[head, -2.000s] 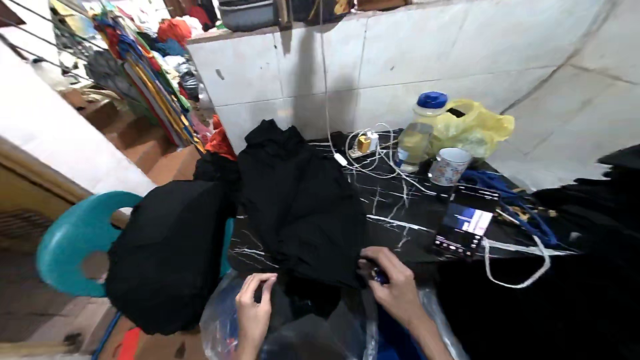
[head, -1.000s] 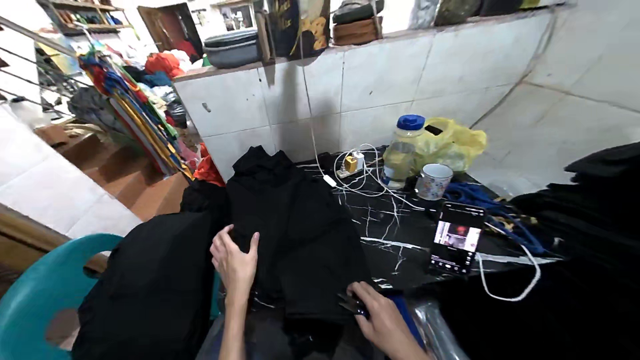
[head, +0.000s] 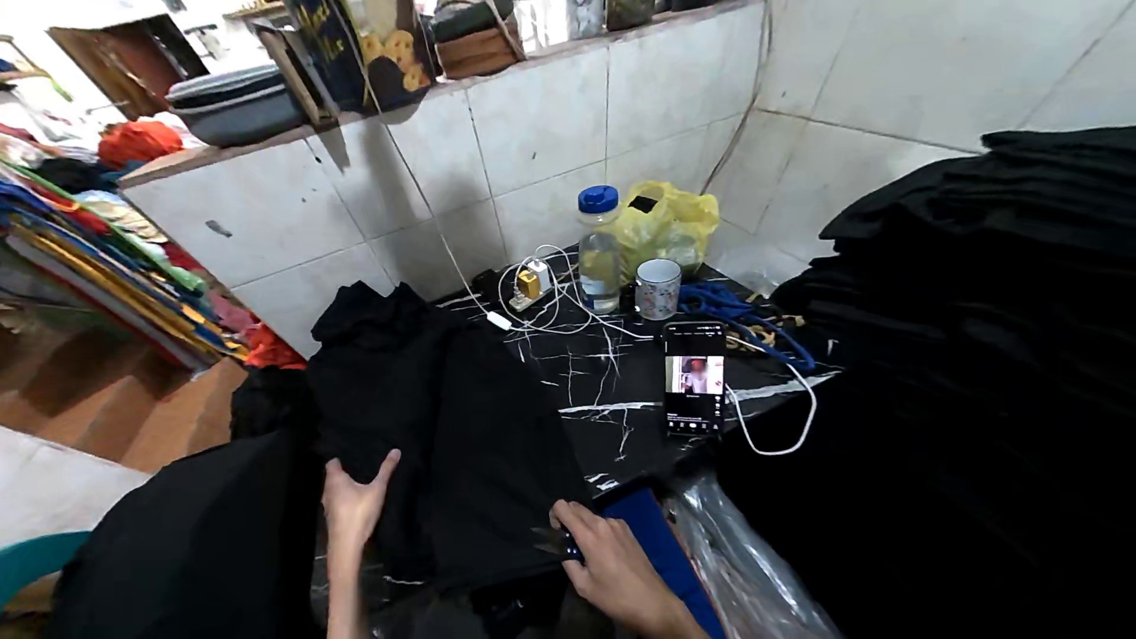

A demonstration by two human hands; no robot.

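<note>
A black cloth garment (head: 444, 426) lies spread over the near left part of a black marble-patterned table (head: 577, 364). My left hand (head: 355, 506) rests on its left part, thumb and fingers apart; whether it pinches any cloth cannot be told. At the garment's lower right edge, my right hand (head: 608, 555) holds small thread snips (head: 559, 543), their blades pointing left over the cloth. Beyond my right hand, a lit smartphone (head: 694, 382) stands tilted on the table with a white cable beside it.
A large stack of black cloth (head: 976, 355) fills the right side. At the back are a blue-capped bottle (head: 600, 257), a patterned mug (head: 658, 289), a yellow plastic bag (head: 670, 222) and a power strip (head: 532, 288) with cables. More black fabric (head: 195, 532) lies over a teal chair (head: 40, 564) at left.
Two seconds ago both hands were at the garment's near edge; my left hand has since moved up onto its left part. My right hand remains near the lower right edge. The view has shifted.
</note>
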